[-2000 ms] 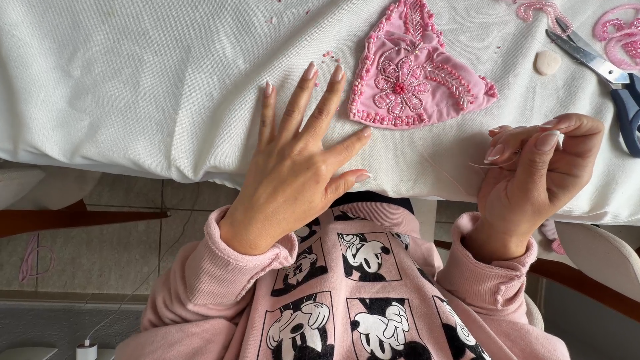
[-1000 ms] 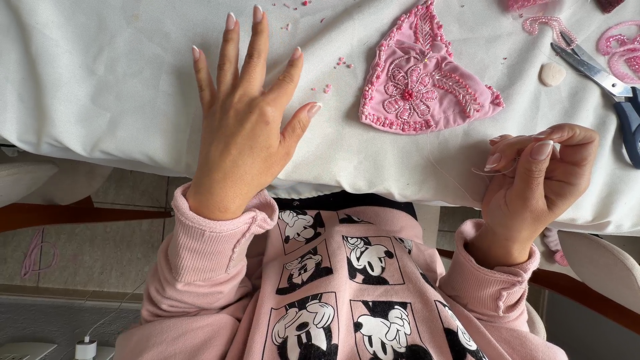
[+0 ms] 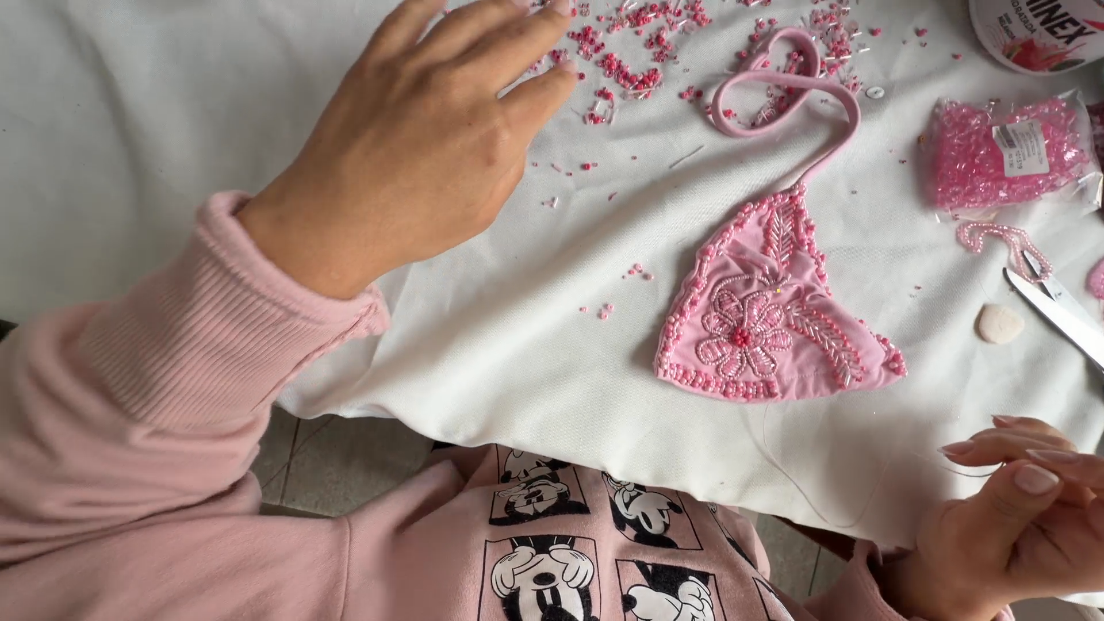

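A pink fabric triangle piece with beaded flower and beaded edges (image 3: 768, 310) lies on the white cloth, its pink strap (image 3: 841, 95) looped above it. My left hand (image 3: 431, 129) reaches over the cloth, its fingertips at a scatter of pink and red beads (image 3: 634, 78); whether the fingertips hold a bead cannot be seen. At the lower right, my right hand (image 3: 1018, 509) pinches a thin needle between thumb and fingers. A fine thread (image 3: 802, 496) runs in a loose curve between that hand and the beaded piece.
At the right lie a plastic bag of pink beads (image 3: 1009, 155), a string of pale pink beads (image 3: 1000, 237), scissors (image 3: 1061, 315) and a flat whitish disc (image 3: 1000, 323). A labelled tub (image 3: 1039, 34) stands at the top right. The table's cloth edge runs along my lap.
My left hand has moved forward to the bead scatter. My right hand keeps its pinch near the cloth's edge. The view has shifted, showing more of the table's far side.
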